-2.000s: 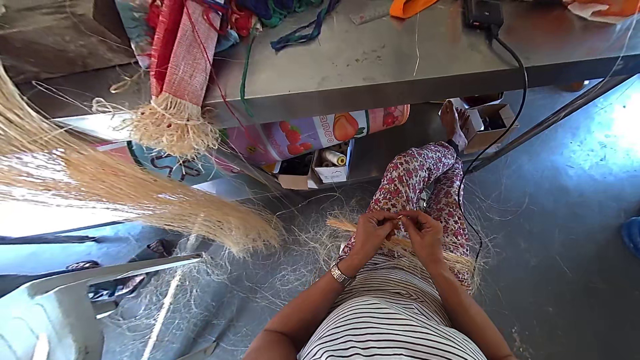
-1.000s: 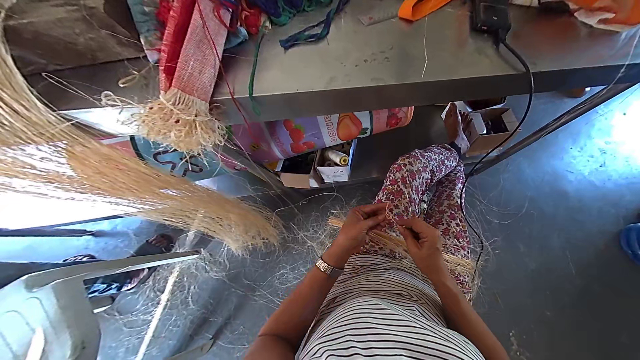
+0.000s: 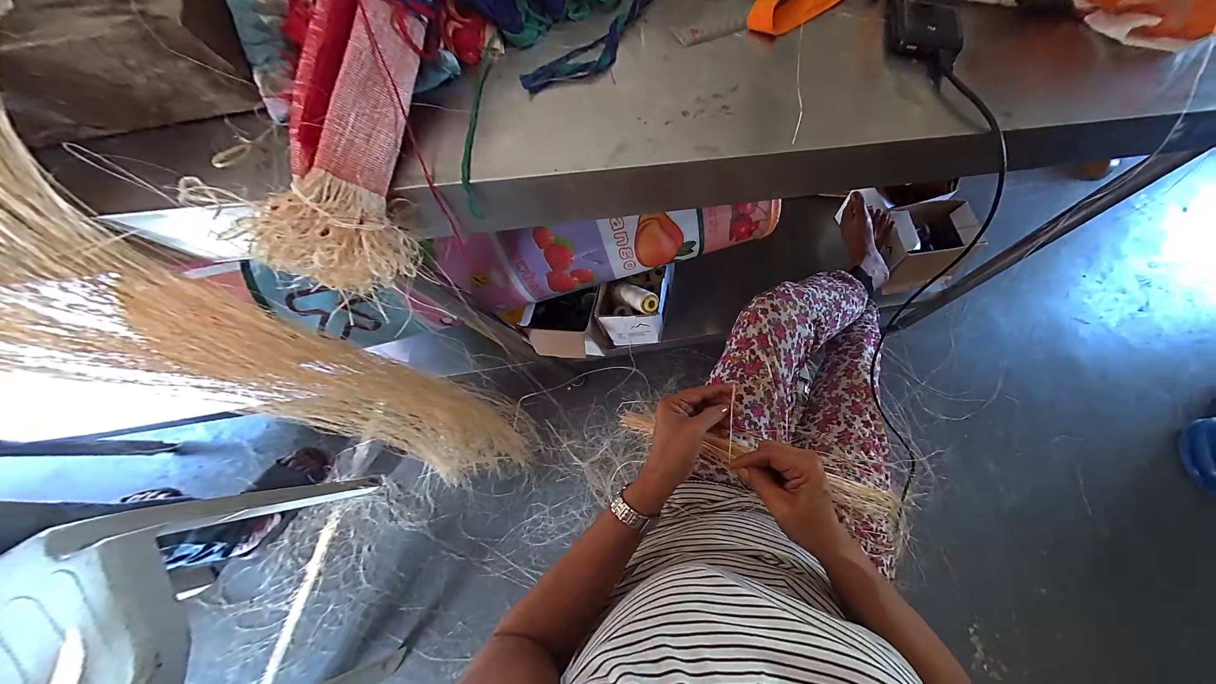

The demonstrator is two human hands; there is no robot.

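My left hand (image 3: 686, 432), with a metal watch at the wrist, pinches the upper end of a thin straw-coloured fibre strand (image 3: 731, 418) above my lap. The lower end of that short strand is pinched between the fingertips of my right hand (image 3: 784, 480). Beneath both hands a bundle of pale plant fibres (image 3: 860, 499) lies across my thighs, over flowered trousers. A large hank of similar fibres (image 3: 380, 399) hangs at the left, apart from my hands.
A metal table (image 3: 608, 180) spans the top, bearing coloured yarns, a woven red strip (image 3: 366, 123) with fringe and a black device (image 3: 921, 33) with a cable. Below are boxes with thread spools (image 3: 636, 299). A plastic chair (image 3: 104, 589) stands lower left; loose fibres litter the floor.
My hands were close together two seconds ago. They have moved apart, the left one up and the right one lower, with the strand now visible between them.
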